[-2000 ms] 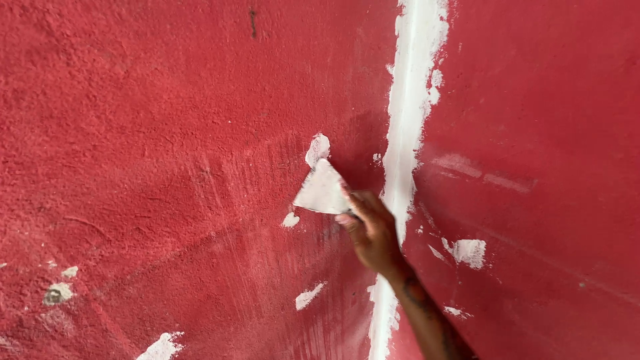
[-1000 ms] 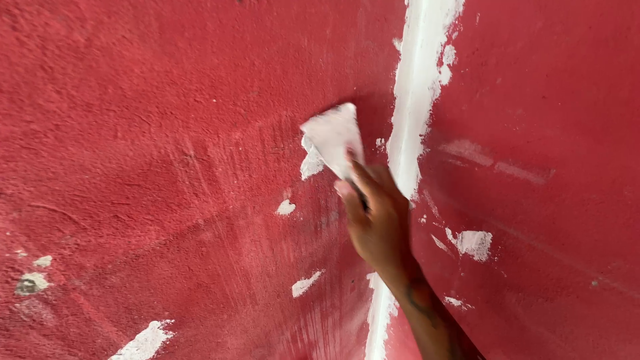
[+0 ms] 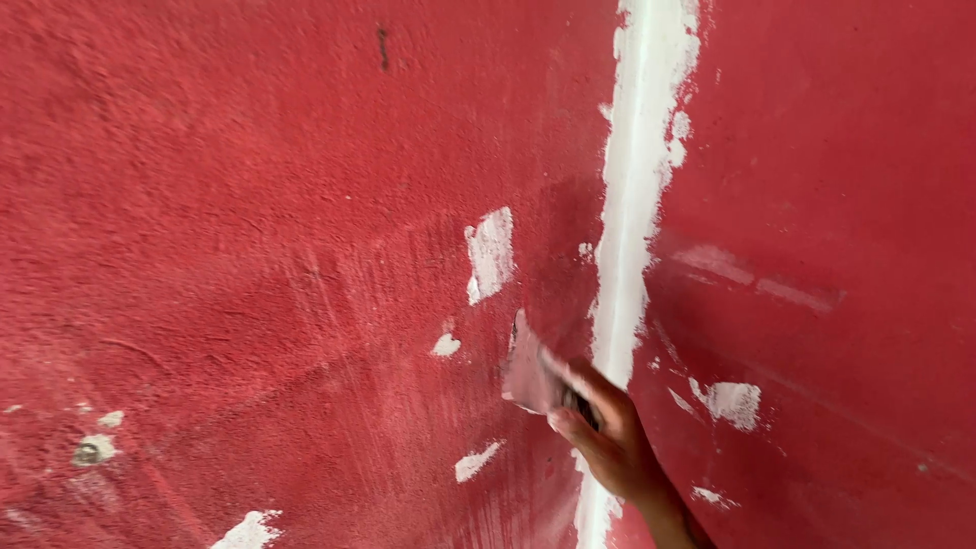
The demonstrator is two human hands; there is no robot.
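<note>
My right hand (image 3: 610,427), reaching in from the lower right, grips a putty knife (image 3: 531,370) by its dark handle. The flat blade points left and is slightly blurred; whether it touches the red wall (image 3: 305,191) cannot be told. Above and left of the blade is a roughly rectangular patch of white filler (image 3: 490,253). A small white dab (image 3: 446,345) lies left of the blade, and an elongated one (image 3: 479,460) sits lower. My left hand is not in view.
A broad white filler strip (image 3: 629,175) runs down the corner where two red walls meet. On the right wall (image 3: 839,152) is another white patch (image 3: 732,404). At lower left are a small round fitting or plug (image 3: 91,451) and a white smear (image 3: 250,531).
My right hand has moved down with the putty knife, away from the upper filler patch. That patch is now wider and more rectangular than two seconds ago.
</note>
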